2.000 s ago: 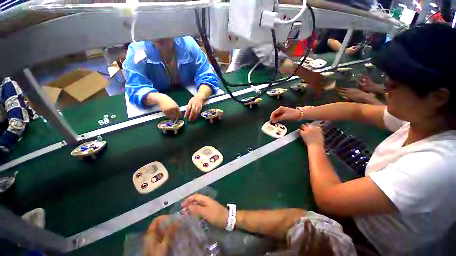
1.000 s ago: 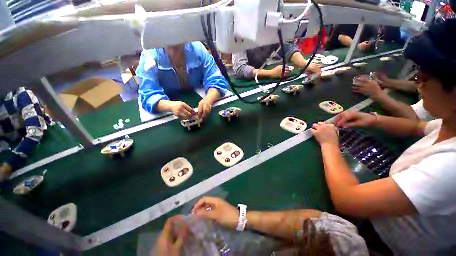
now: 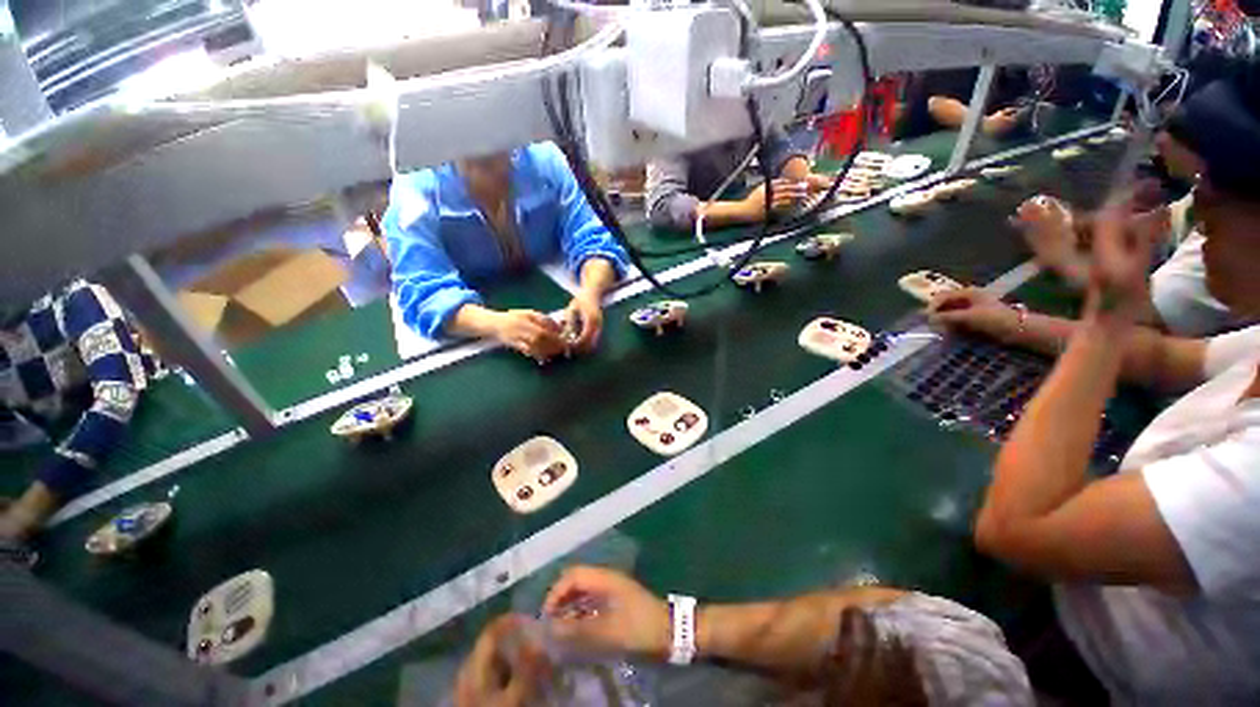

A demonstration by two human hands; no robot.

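My right hand (image 3: 608, 612), with a white watch band at the wrist, is at the bottom centre with curled fingers; whether its fingertips hold a small piece is unclear. My left hand (image 3: 506, 666) is blurred and cut off by the bottom edge, beside it. It grips shiny clear plastic (image 3: 597, 680) spread below both hands. Beyond the pale rail, cream covers with dark openings lie flat on the green belt: one ahead of my hands (image 3: 535, 474), one farther right (image 3: 667, 423) and one at lower left (image 3: 231, 617).
A pale metal rail (image 3: 456, 594) runs between my hands and the belt. Raised housings (image 3: 373, 416) stand along the far side. A worker in blue (image 3: 504, 235) sits opposite. A right neighbour's arm (image 3: 1071, 456) is raised near a dark-rowed tray (image 3: 974, 387). Cables (image 3: 753, 152) hang overhead.
The view has shifted, moving the scene mostly rightward in the picture. The right neighbour's near arm has lifted off the bench. My hands stay close together at the plastic.
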